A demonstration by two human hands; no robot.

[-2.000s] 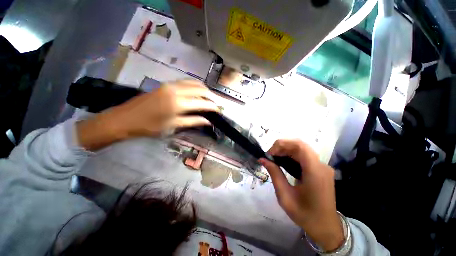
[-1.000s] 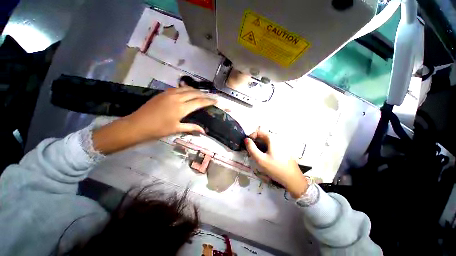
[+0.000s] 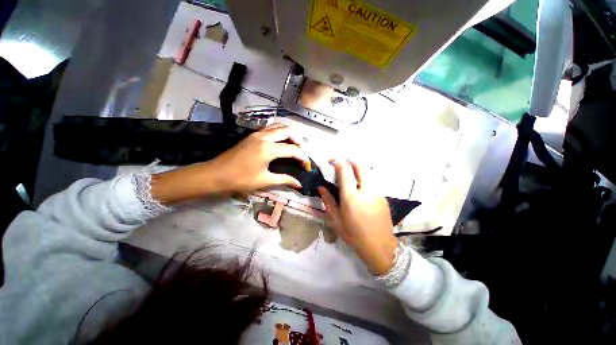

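The dark camouflage padded strap [image 3: 135,139] lies from the left across the white template plate [image 3: 378,145], its right end between my hands. My left hand [image 3: 260,162] grips the strap near this end. My right hand [image 3: 361,212] holds the strap's tip with a black webbing piece, fingertips close to the left hand's. A dark pointed end [image 3: 403,209] sticks out right of my right hand. A black webbing piece [image 3: 233,91] stands up beyond the strap. The covered parts of the strap end are hidden by my fingers.
The sewing machine head [image 3: 365,34] with its yellow label hangs beyond my hands, the metal clamp frame [image 3: 307,108] beneath it. A pinkish-red strip [image 3: 273,212] is on the plate nearer me. Black webbing [image 3: 527,236] is heaped at right. Dark hair shows at the bottom.
My right hand let go of the stretched webbing and moved left to the strap end, close to my left hand. The strap's left part slid further left. A webbing piece now stands up behind it.
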